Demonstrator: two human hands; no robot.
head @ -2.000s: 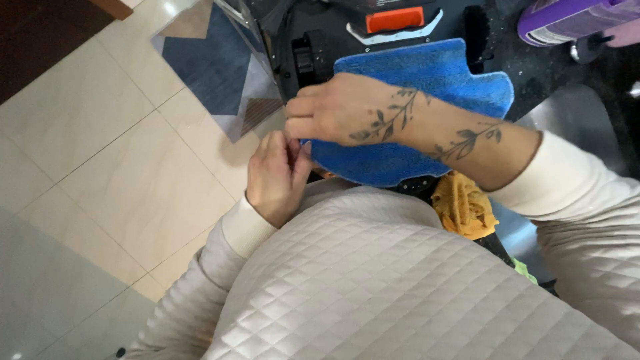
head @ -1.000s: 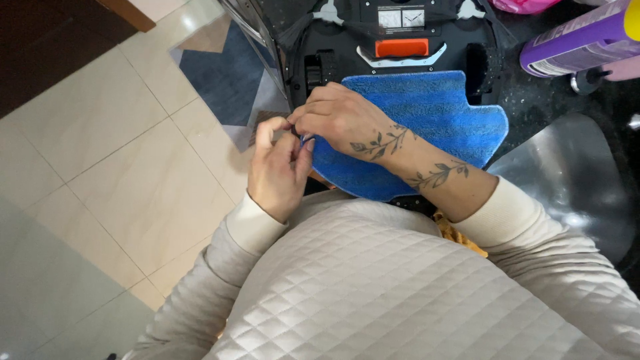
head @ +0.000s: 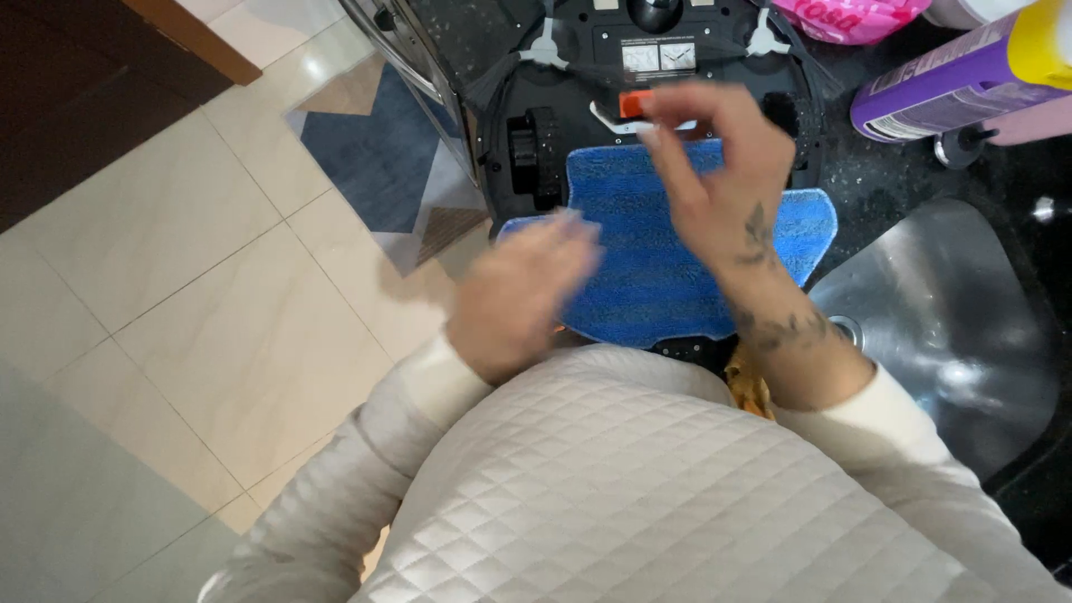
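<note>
A robot vacuum (head: 578, 92) lies with its underside up on the dark countertop, and a blue microfibre mop pad (head: 641, 251) covers its near part. My left hand (head: 528, 293), blurred, is over the pad's left edge; whether its fingers touch the pad cannot be told. Above the pad's upper right part is my right hand (head: 724, 167), thumb and forefinger apart and nothing between them. Its fingertips are in front of the orange latch (head: 634, 104) and the white curved strip (head: 611, 121). The vacuum's black wheel (head: 533, 159) shows left of the pad.
On the right are a steel sink (head: 946, 293), a purple bottle with a yellow top (head: 946, 75) and a pink packet (head: 854, 17). An orange-yellow cloth (head: 748, 385) lies by the counter's near edge. A patterned mat (head: 368, 151) is on the tiled floor (head: 234, 335) at left.
My hands, together at the pad's left edge before, are now apart. The right hand has moved right and up toward the orange latch. The pad's left edge has come free of the pinching fingers.
</note>
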